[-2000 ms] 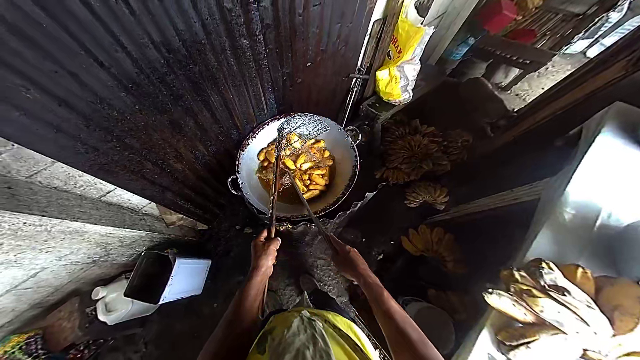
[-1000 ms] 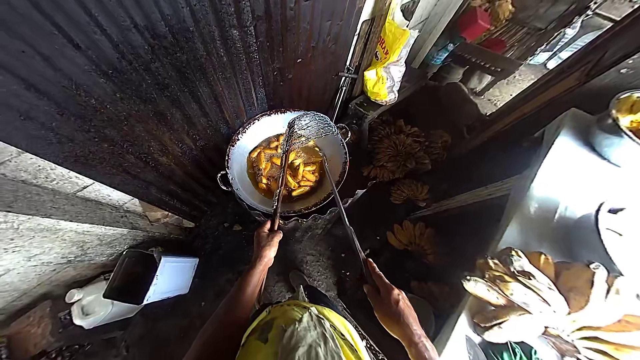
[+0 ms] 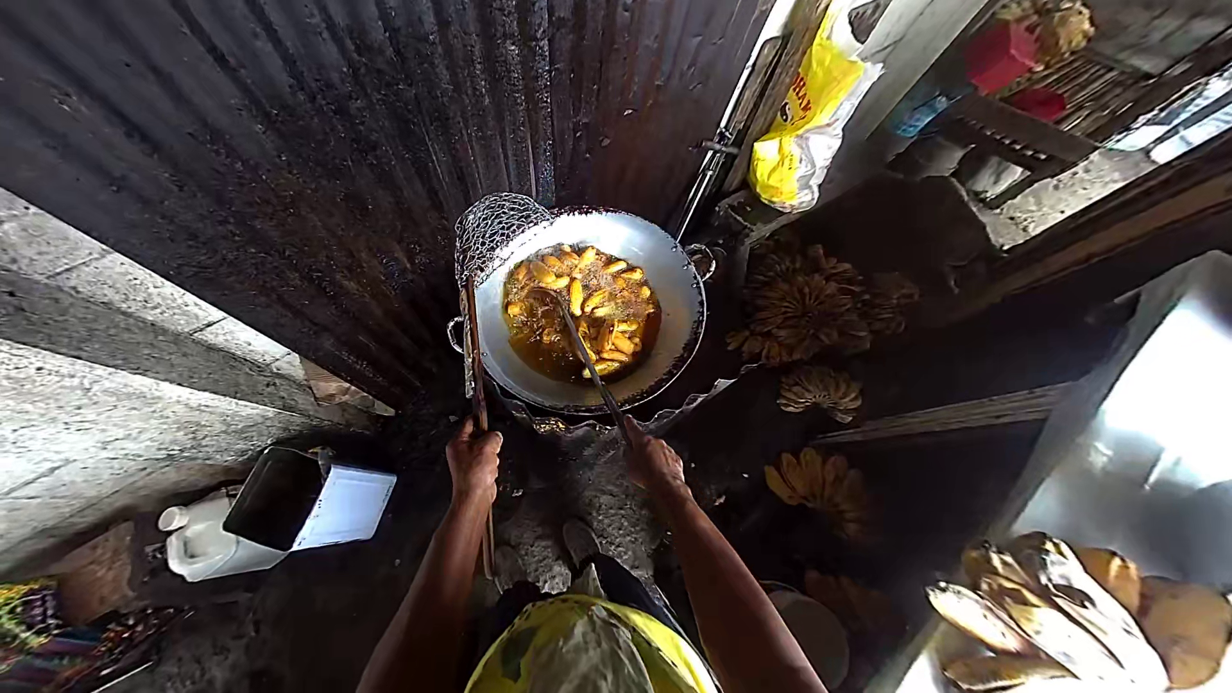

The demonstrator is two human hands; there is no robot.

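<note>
My left hand (image 3: 474, 464) grips the long handle of a wire-mesh skimmer (image 3: 496, 231), whose net lies over the upper left rim of a large metal wok (image 3: 679, 289). Closed around a long, thin metal utensil (image 3: 595, 377) is my right hand (image 3: 654, 460). That utensil's far end is down in the bubbling oil, so its shape is hidden. Yellow banana pieces (image 3: 576, 295) float in the oil, mostly in the middle and right of the wok.
Corrugated metal sheeting (image 3: 385, 144) rises behind the wok. Banana bunches (image 3: 808, 303) lie at the right, beside a metal table (image 3: 1136, 452) bearing more bananas (image 3: 1068, 616). A yellow and white bag (image 3: 808, 125) hangs above. A plastic jug (image 3: 207, 544) and an open container (image 3: 351, 505) stand lower left.
The skimmer's net has moved left, from over the wok's upper right part to its upper left rim. My right hand has come inward, and its utensil now reaches into the oil among the pieces.
</note>
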